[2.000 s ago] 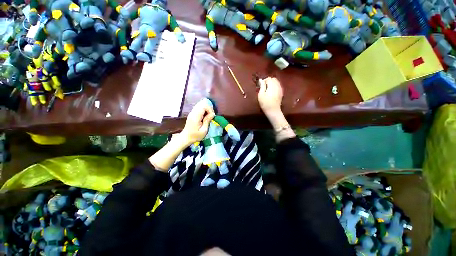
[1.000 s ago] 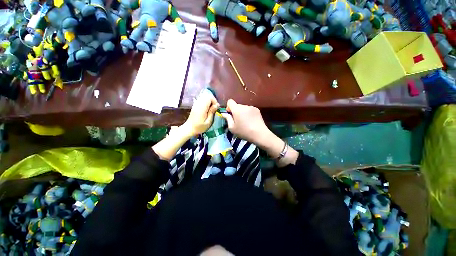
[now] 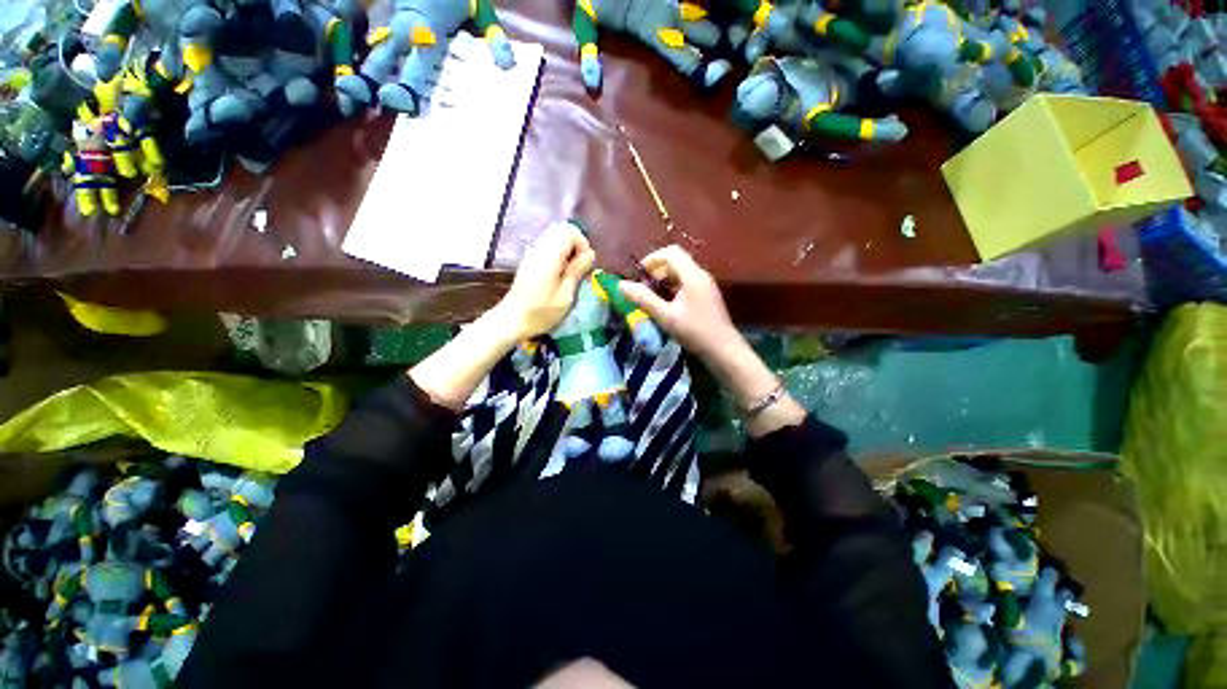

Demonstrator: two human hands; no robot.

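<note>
A grey-blue plush figure (image 3: pixel 587 353) hangs upright in front of my lap, legs down, with green and yellow arm bands. My left hand (image 3: pixel 548 280) is closed around its head and upper body, hiding most of the head. My right hand (image 3: pixel 689 304) is at the figure's arm on the right side, fingers bent. A small dark tool, apparently thread snips (image 3: pixel 654 283), shows at its fingertips, mostly hidden by the fingers.
On the brown-red table (image 3: pixel 807 242) are white paper sheets (image 3: pixel 444 162), a thin yellow stick (image 3: pixel 645 178), a pale yellow box (image 3: pixel 1023 182), small yellow-red dolls (image 3: pixel 97 159) and heaped plush figures (image 3: pixel 928 61). Cartons of figures (image 3: pixel 989 579) stand below, beside yellow-green plastic (image 3: pixel 175 420).
My right hand has come from the dark snips on the table to the figure. The snips have left their table spot. Since one second ago, my right hand has moved slightly off my left.
</note>
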